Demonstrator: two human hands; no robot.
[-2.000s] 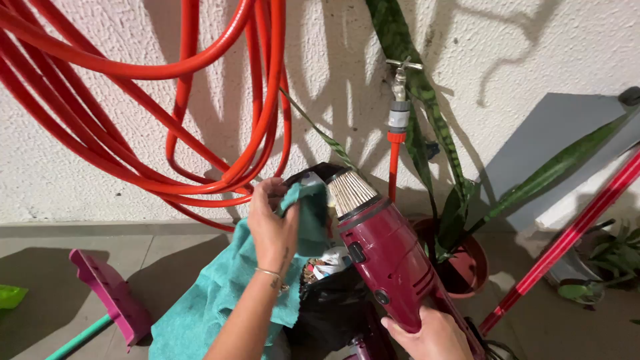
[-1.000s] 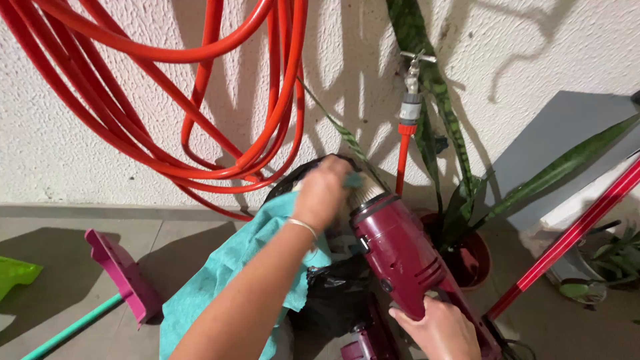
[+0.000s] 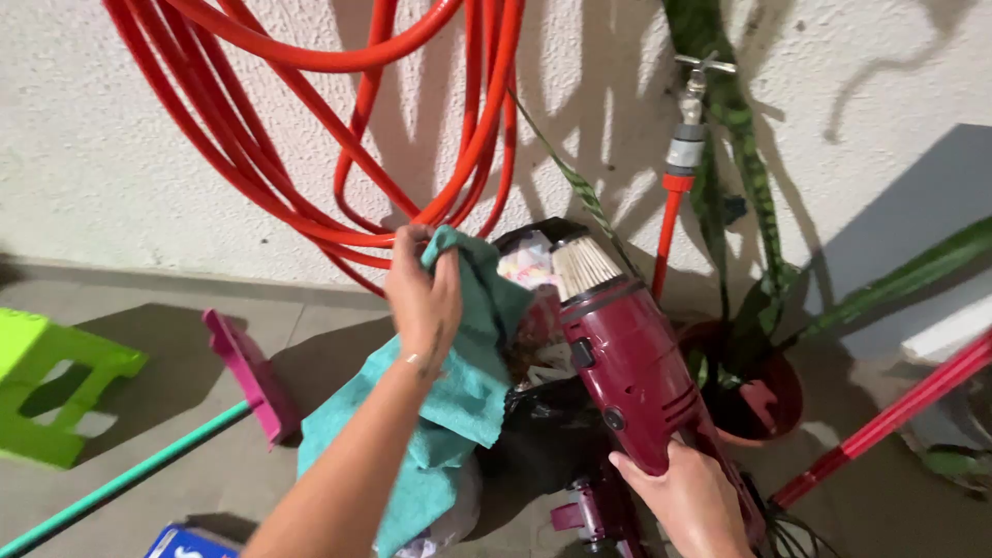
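Observation:
My left hand (image 3: 422, 298) pinches a teal cloth (image 3: 446, 403), whose upper corner is bunched between thumb and fingers; the rest hangs down beside a black trash bag (image 3: 542, 434). My right hand (image 3: 690, 496) grips the handle of a maroon handheld vacuum cleaner (image 3: 635, 364), which points up and left. A pleated filter (image 3: 585, 267) shows at its front end, above the bag's mouth and just right of the cloth. Refuse (image 3: 539, 325) shows inside the bag. Below it lies another maroon vacuum part (image 3: 593, 511).
A coiled orange hose (image 3: 310, 217) hangs on the white wall. Right are a tap connector (image 3: 686, 147), a potted snake plant (image 3: 756, 395) and a red pole (image 3: 891, 418). Left on the tiles are a green stool (image 3: 58, 387), a magenta tool head (image 3: 248, 376) and a blue package (image 3: 190, 542).
My left hand has moved from the filter's front to its left, lifting a corner of the cloth. The filter and bag opening show more plainly. My right hand keeps its grip.

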